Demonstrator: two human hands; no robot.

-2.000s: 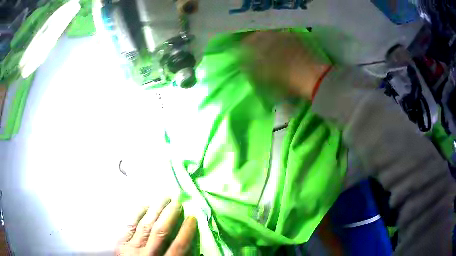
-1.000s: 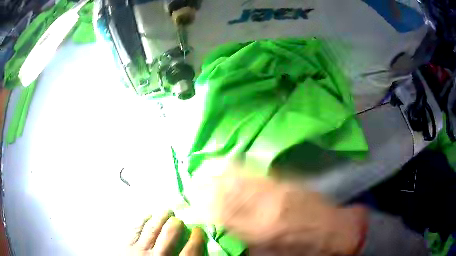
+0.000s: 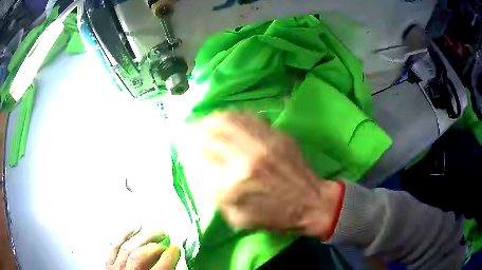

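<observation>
A bright green cloth (image 3: 253,66) lies bunched in folds on the machine table, right of the needle area, and runs down to the near edge. My right hand (image 3: 259,174) is blurred over the middle of the cloth; its fingertips are lost in blur and glare, so its hold is unclear. My left hand (image 3: 145,253) is at the bottom edge, partly cut off, with curled fingers and a bit of green between the fingertips at the cloth's left edge. The sewing machine head (image 3: 127,47) and its round knob (image 3: 177,83) stand above left of the cloth.
Narrow green strips (image 3: 22,126) and a long white oval object (image 3: 39,58) lie at the left. A bright glare covers the table (image 3: 79,174). A short thread (image 3: 128,184) lies on it. Dark cables and a clip-like part (image 3: 436,79) are at the right.
My right hand has moved up and left from the lower edge over the cloth, its grey sleeve now showing. The cloth's upper part lies more bunched. The view has shifted slightly.
</observation>
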